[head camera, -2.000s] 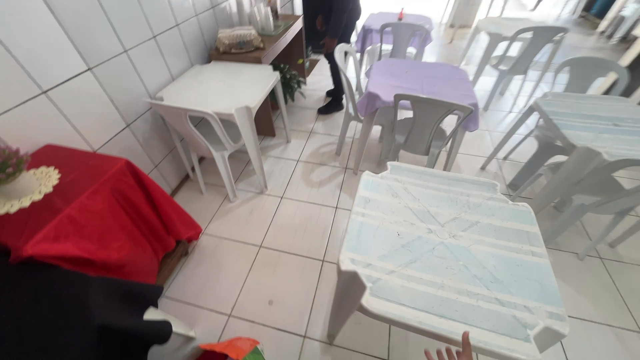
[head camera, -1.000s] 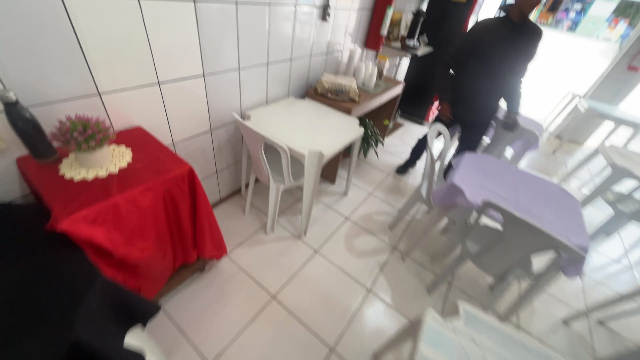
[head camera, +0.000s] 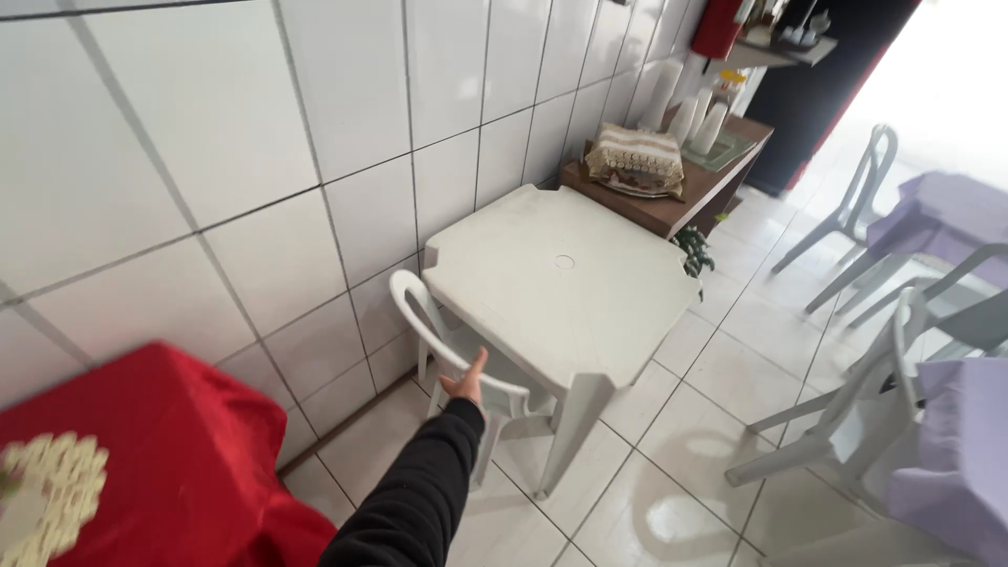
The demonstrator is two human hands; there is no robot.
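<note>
My left hand, at the end of a black sleeve, is at the top of the curved backrest of a white plastic chair. It appears to touch the backrest, but whether its fingers close around it is unclear. The chair stands against the near side of a square white plastic table, partly under its edge. This table has notched corners and a small ring mark on its top, and stands close to the tiled wall. My right hand is out of view.
A red-clothed table with a crocheted doily stands lower left. A brown wooden counter holds a cloth-covered item and stacked cups. At right are plastic chairs and lilac-clothed tables. A plant hangs beyond the table.
The view has swung left and nearer to the wall-side table. My hand, low beside another table two seconds ago, is now at the chair back. The person in dark clothes is out of view.
</note>
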